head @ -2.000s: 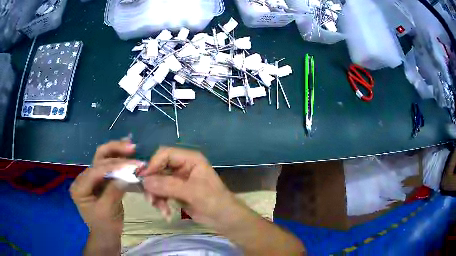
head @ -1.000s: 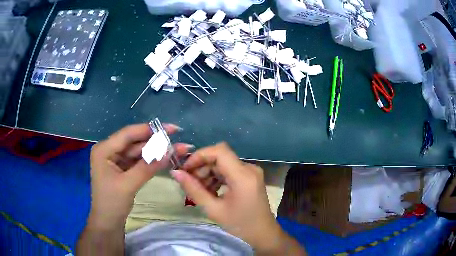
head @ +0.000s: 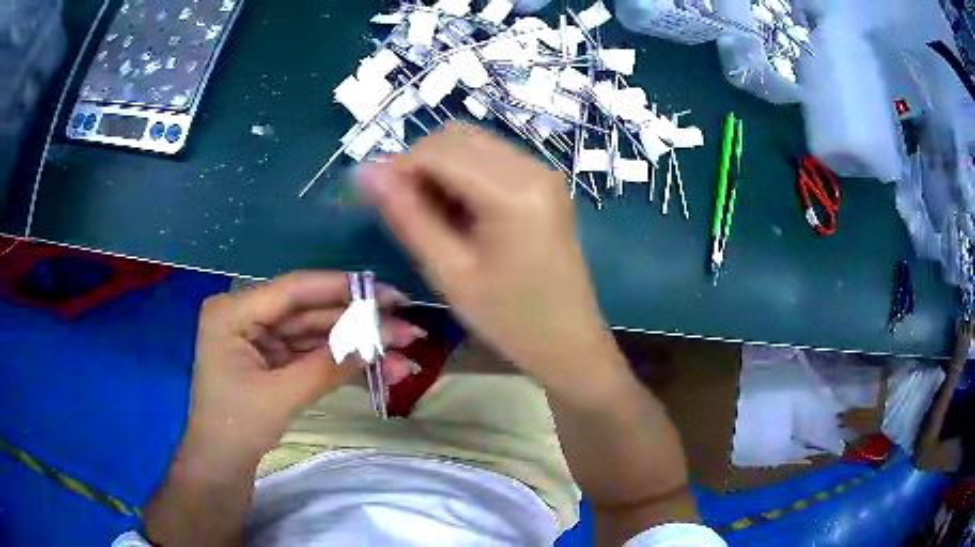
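Observation:
My left hand (head: pixel 267 347) holds a few thin metal stems with white tags (head: pixel 358 329) upright between thumb and fingers, over my lap in front of the bench edge. My right hand (head: pixel 481 230) is raised over the front of the mat, blurred, with thumb and fingertips bent towards each other; whether anything is between them cannot be told. A heap of white-tagged metal stems (head: pixel 513 91) lies on the dark green mat beyond my right hand, which covers part of its near edge.
A silver digital scale (head: pixel 126 126) with pale specks lies at the left. Green tweezers (head: pixel 726 192), red-handled snips (head: pixel 819 194) and a small dark tool (head: pixel 901 296) lie at the right. Plastic tubs (head: pixel 757 66) stand at the back right. A cardboard carton (head: pixel 695 395) is below the bench.
My right hand has left the stems in my left hand and moved up and forward over the mat. My left hand still holds the tagged stems, now more upright.

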